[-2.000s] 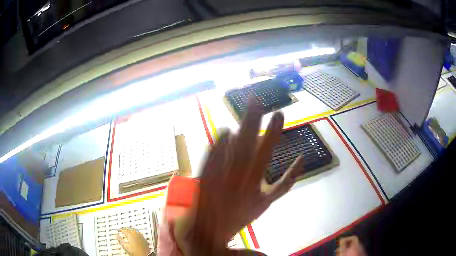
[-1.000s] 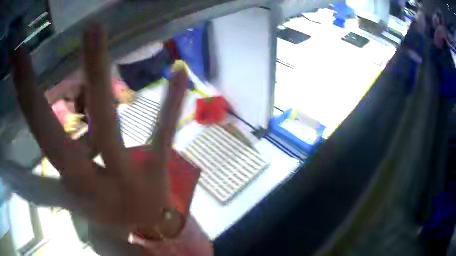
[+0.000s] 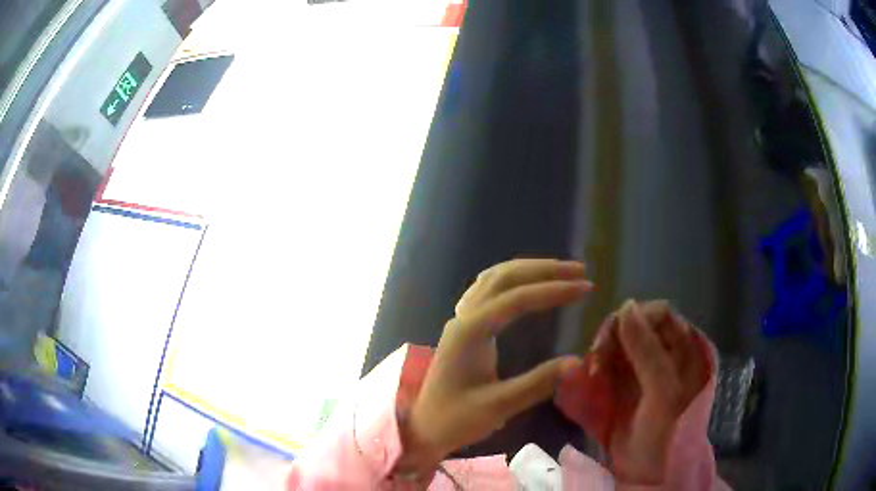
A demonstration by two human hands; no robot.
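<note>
My left hand [image 3: 504, 355] is at the lower middle, in front of the dark aisle floor. Its fingers and thumb are apart and it holds nothing visible. My right hand [image 3: 648, 379] is just to its right, with the fingers bent and close together; whether anything is in it cannot be told. A blurred red patch [image 3: 586, 398] shows between the hands; what it is cannot be told. Both sleeves are pink. No metal parts or boards of parts are in view.
A glossy white table [image 3: 307, 221] with red, blue and yellow tape fills the left. A dark flat item [image 3: 189, 84] lies at its far end, near a green exit sign [image 3: 125, 88]. The dark aisle floor [image 3: 519, 163] runs upward. Blue things [image 3: 802, 273] stand at the right.
The view has swung from the board-covered bench to another table and the aisle. The large raised hand is no longer close before the camera; both hands are now low and near each other.
</note>
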